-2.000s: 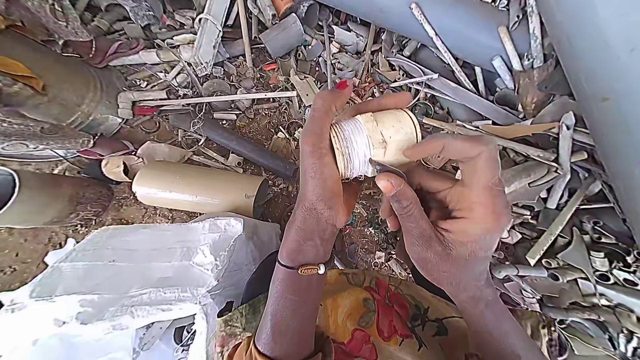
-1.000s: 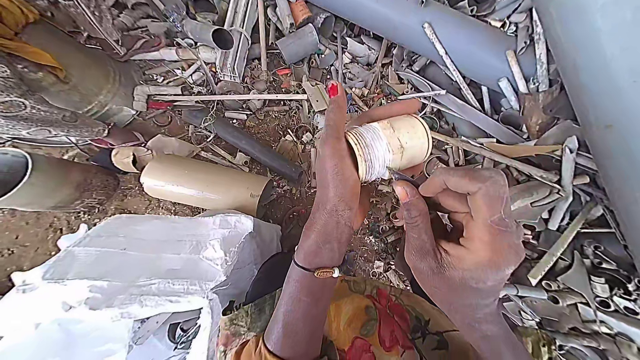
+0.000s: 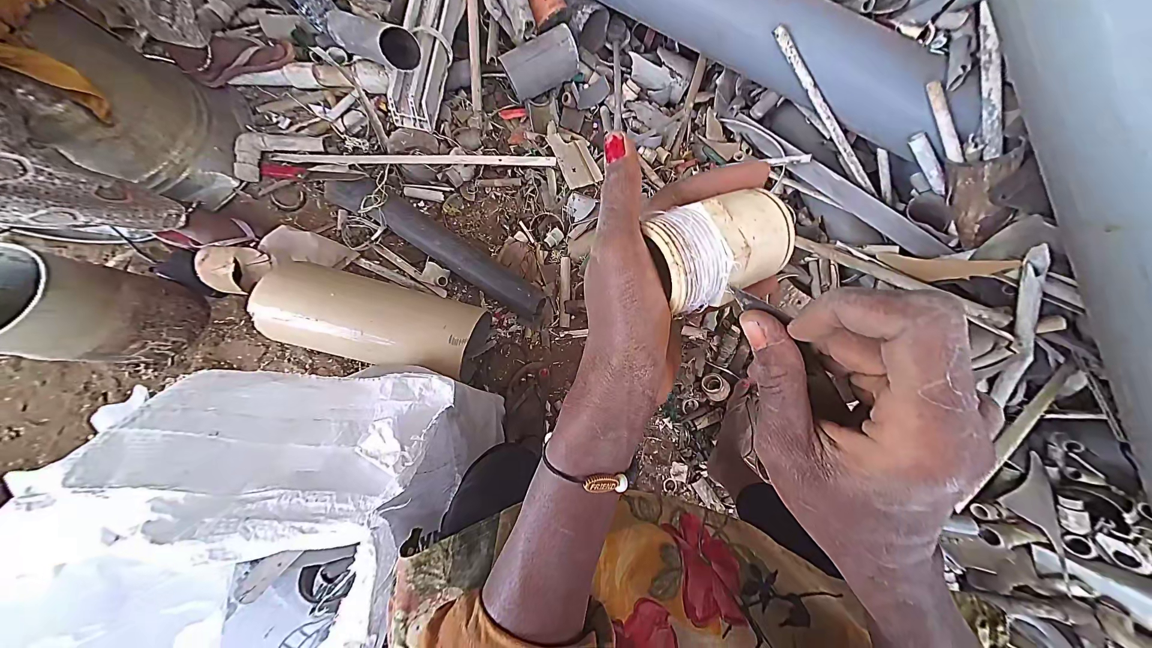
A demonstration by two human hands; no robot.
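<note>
A short cream plastic pipe piece (image 3: 751, 236) lies tilted in my left hand (image 3: 630, 297), whose fingers wrap behind it with the red-nailed thumb or finger up. White thread (image 3: 700, 256) is wound in many turns around the end nearer that palm. My right hand (image 3: 864, 396) pinches a thin dark metal blade or pointed tool (image 3: 760, 304) between thumb and index finger. Its tip meets the lower edge of the thread. The rest of the tool is largely hidden by the fingers.
Scrap plastic pipes and broken pieces cover the ground. A tan pipe (image 3: 360, 315) and a dark pipe (image 3: 459, 256) lie left of my hands. A white woven sack (image 3: 270, 432) stands at lower left. Large grey pipes (image 3: 810, 72) cross the upper right, one along the right edge (image 3: 1089, 180).
Both hands keep hold of the pipe piece and the tool. The tool's tip stays near the lower edge of the thread, and the right hand has shifted slightly down and right from the earliest frame.
</note>
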